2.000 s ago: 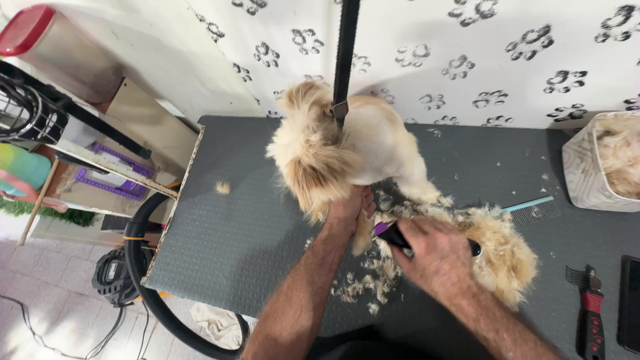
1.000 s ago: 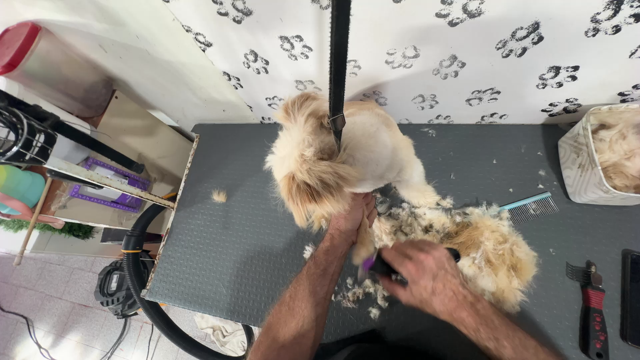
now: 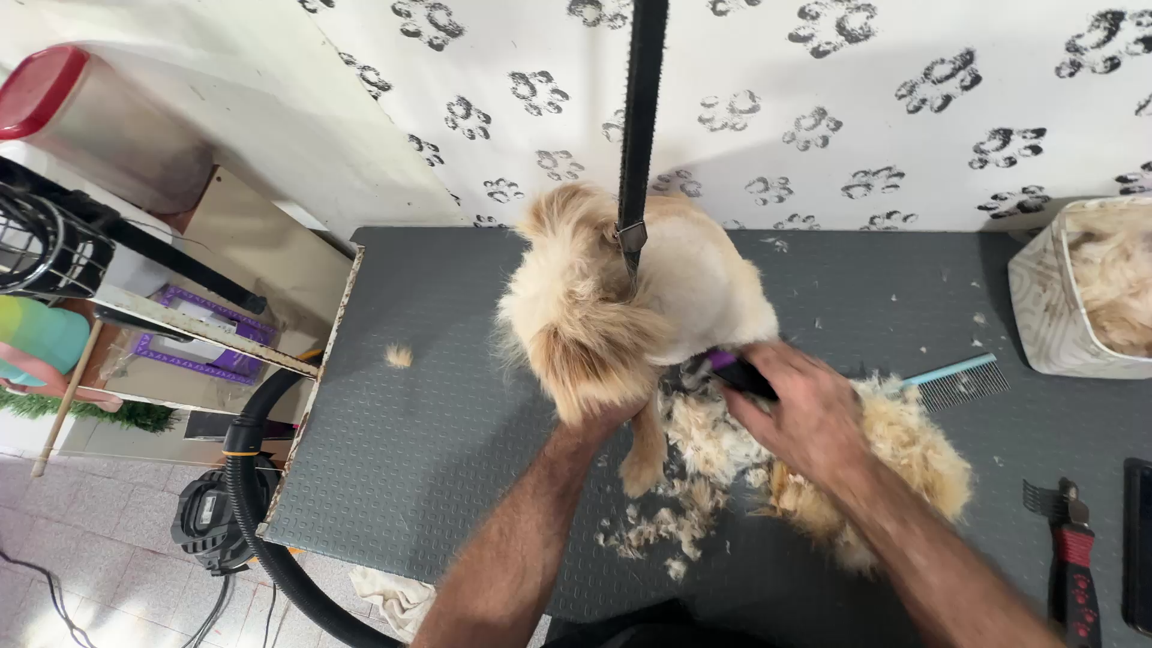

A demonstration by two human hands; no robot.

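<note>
A small tan dog (image 3: 693, 279) stands on the grey grooming table (image 3: 396, 477), its body clipped short and its head shaggy. A black strap (image 3: 641, 117) hangs down to its neck. My left hand (image 3: 616, 416) is under the dog's head, by the chest and front leg; its fingers are mostly hidden. My right hand (image 3: 805, 405) is closed around black and purple hair clippers (image 3: 742, 373), whose head is at the dog's underside behind the front leg. Cut fur (image 3: 711, 436) lies below the clippers, and a larger tan clump (image 3: 918, 450) lies beneath my right forearm.
A blue-handled comb (image 3: 963, 380) lies right of the fur. A bin of fur (image 3: 1035, 297) stands at the back right. A red and black dematting rake (image 3: 1075, 567) and a dark phone-like object (image 3: 1136, 540) lie at the right edge. A black hose (image 3: 256, 504) runs past the table's left side.
My right hand has moved the clippers up from near the front paw to the dog's underside. The front leg now hangs free of my left hand, its paw at the tabletop.
</note>
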